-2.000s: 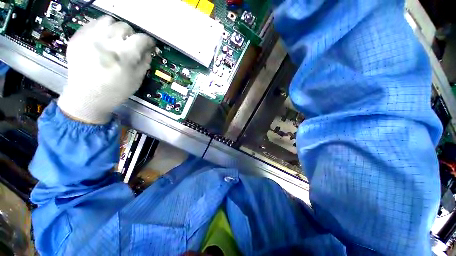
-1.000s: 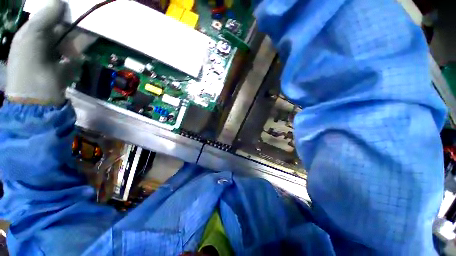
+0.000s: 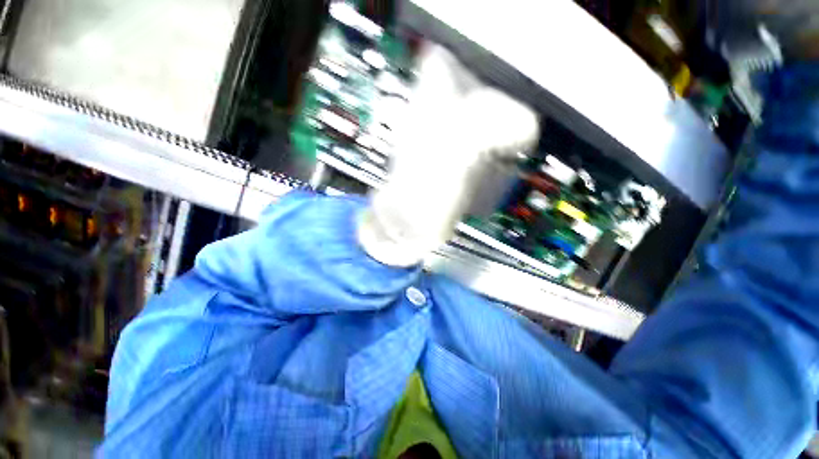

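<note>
A green circuit board (image 3: 346,103) crowded with parts lies on the conveyor in front of me, blurred by motion. A long plain silver-white heatsink (image 3: 584,81) runs across it. My left hand (image 3: 449,152), in a white knit glove, is over the near part of the board, between the heatsink and the front rail. It is blurred, and I cannot tell whether its fingers hold anything. Small parts, one of them yellow (image 3: 571,211), show to the right of the hand. My right sleeve (image 3: 745,296) reaches up the right side; a blurred greyish shape at the top right does not show clearly as my right hand.
The silver conveyor rail (image 3: 117,143) with a chain along it crosses in front of my body. A pale flat plate (image 3: 121,58) lies beyond it at the upper left. Dark shelving with small orange parts (image 3: 67,218) shows below the rail at the left.
The view has swung left, so the board and rail appear farther right. My left hand has moved from the heatsink's left end to the near part of the board. My right arm appears farther right.
</note>
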